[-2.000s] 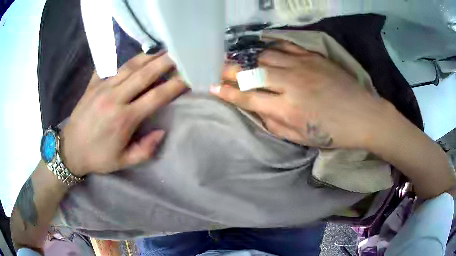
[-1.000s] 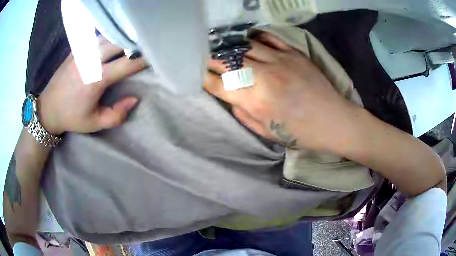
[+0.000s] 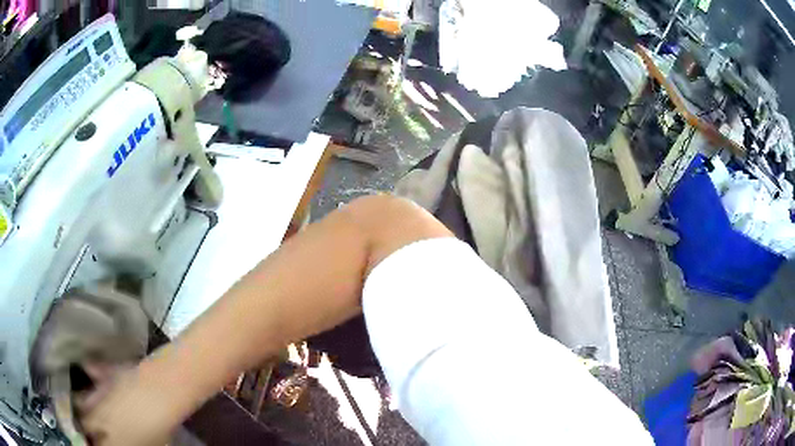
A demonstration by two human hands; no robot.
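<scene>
My right hand (image 3: pixel 118 405) is at the lower left, blurred, with its fingers against a bunched taupe-grey cloth (image 3: pixel 96 327) beside the machine; its grip cannot be made out. My white-sleeved right arm crosses the picture. Beyond my elbow, a large taupe-grey garment panel (image 3: pixel 567 218) with a beige piece (image 3: pixel 484 205) and dark cloth shows above the floor; what supports it is hidden. The white JUKI sewing machine (image 3: pixel 96 192) is at the left. Its needle area cannot be seen. My left hand is out of the picture.
A white machine table (image 3: pixel 248 200) with a brown edge lies right of the machine head. A dark heap (image 3: pixel 240 52) sits on a grey surface behind. A blue bin (image 3: pixel 723 244) with white pieces and a mauve and dark garment pile (image 3: pixel 741 392) are at the right. White cloth is at the top.
The view has swung right, away from the close sewing area. My left hand has left the picture. My right hand now shows at the lower left, and the large panel appears beyond my right arm.
</scene>
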